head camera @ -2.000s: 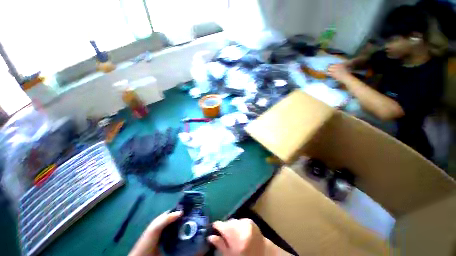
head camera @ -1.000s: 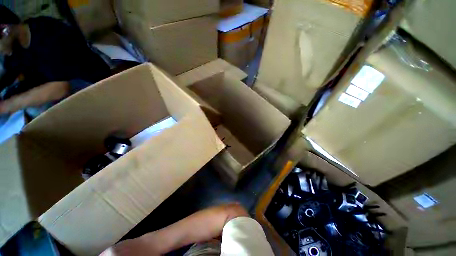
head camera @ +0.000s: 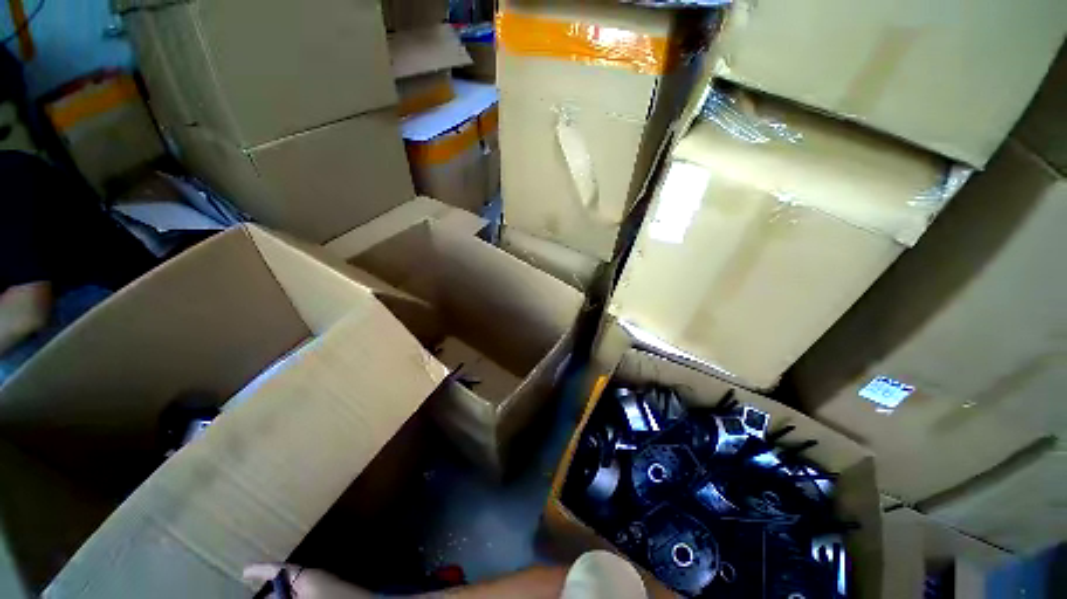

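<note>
My right hand (head camera: 307, 583) is at the bottom edge, partly cut off, its forearm running in from the right. Its fingers are closed on a small dark object (head camera: 276, 586), cut off by the edge and too little seen to name. My left hand is out of the picture. At lower right, an open carton (head camera: 864, 491) holds a pile of black camera housings (head camera: 682, 556) with pale rings and silver parts; black antenna rods stick up among them.
A large open carton (head camera: 281, 433) stands at left with a dark item inside. Another open carton (head camera: 497, 281) stands behind it. Stacked closed cartons (head camera: 749, 269) fill the back and right. A person's arm (head camera: 23, 314) shows at the left edge.
The view has swung right from the bench to the cartons, then slightly further. My left hand and the housing it held have left view. My right forearm now lies lower in the picture.
</note>
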